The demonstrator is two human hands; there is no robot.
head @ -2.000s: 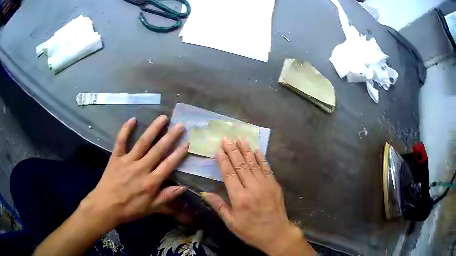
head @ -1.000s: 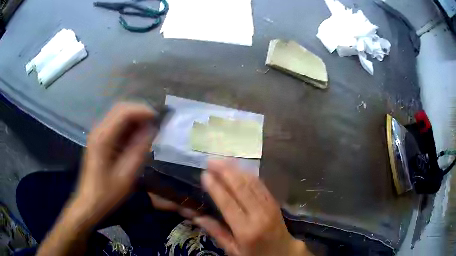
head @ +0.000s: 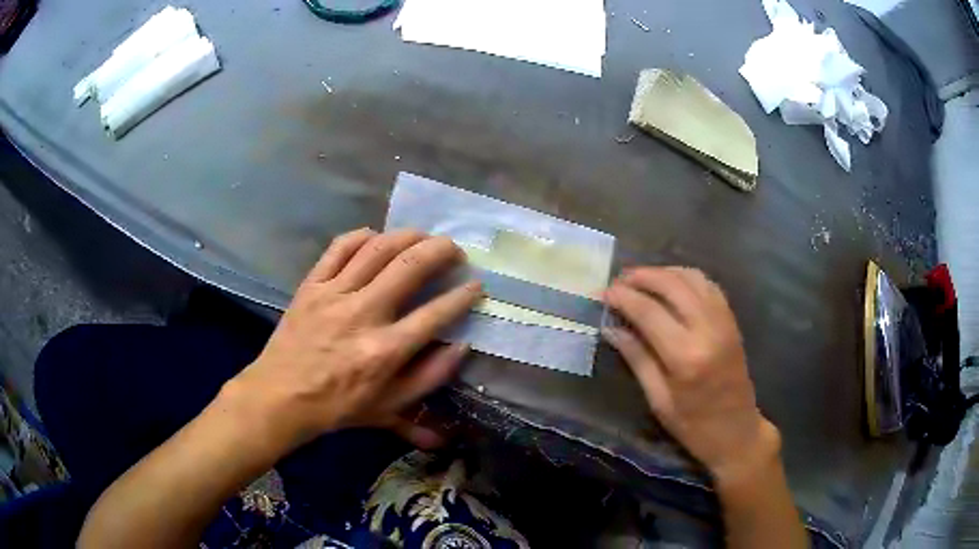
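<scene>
A khaki cloth piece with a stepped edge lies on a whitish interlining piece at the table's front. A narrow grey strip lies lengthwise across the khaki piece, with a band of khaki showing below it. My left hand rests on the strip's left part and the cloth, fingers spread; its hold on the strip is partly hidden. My right hand has thumb and fingertips at the strip's right end and the interlining's right edge.
The iron rests at the right. A khaki stack lies right of centre, with crumpled white material beyond it. White sheets and a green scissors handle are at the top. Whitish folded strips lie upper left.
The grey strip, loose at left two seconds ago, now lies on the khaki piece. My left hand has come back onto the cloth, and my right hand has moved to its right edge.
</scene>
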